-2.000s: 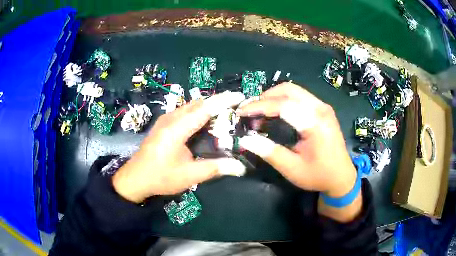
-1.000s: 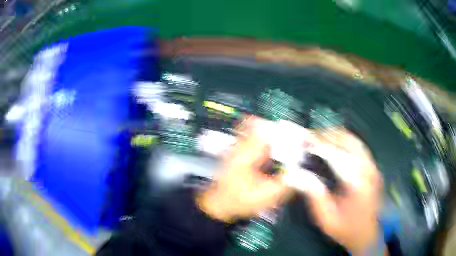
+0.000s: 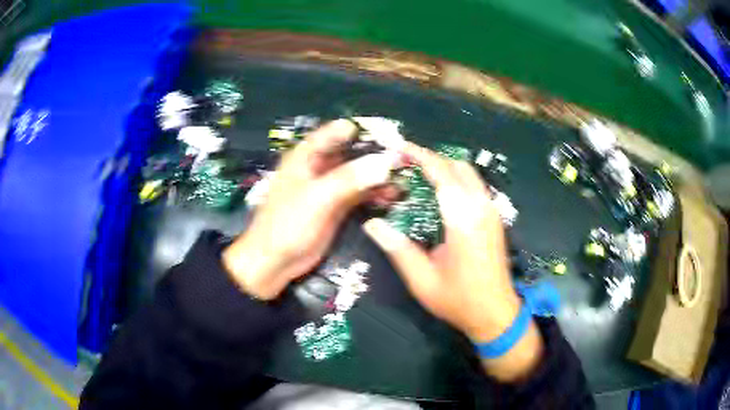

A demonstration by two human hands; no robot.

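Observation:
My left hand [image 3: 300, 204] grips a white plastic part [image 3: 378, 132] at the upper middle, its fingertips covered in white. My right hand [image 3: 460, 252] is around a green circuit board [image 3: 418, 210], its index fingertip at the white part and its thumb at the board's lower left. A wire seems to run between them, but blur hides the exact join. Below my hands, a white part [image 3: 350, 284] and a green board [image 3: 323, 336] lie on the dark mat. A blue band circles my right wrist.
Wired board clusters [image 3: 210, 186] lie at left and more clusters [image 3: 620, 172] at right. A blue corrugated sheet [image 3: 88, 160] stands at the left edge. A cardboard tray [image 3: 664, 320] with a cream ring [image 3: 688, 275] is at right. A worn rail [image 3: 472, 82] and green conveyor [image 3: 480, 40] run behind.
The view swung left and partly back. The green board between my hands now shows broadly, and the white part is higher. A white part now shows beside the board below my hands.

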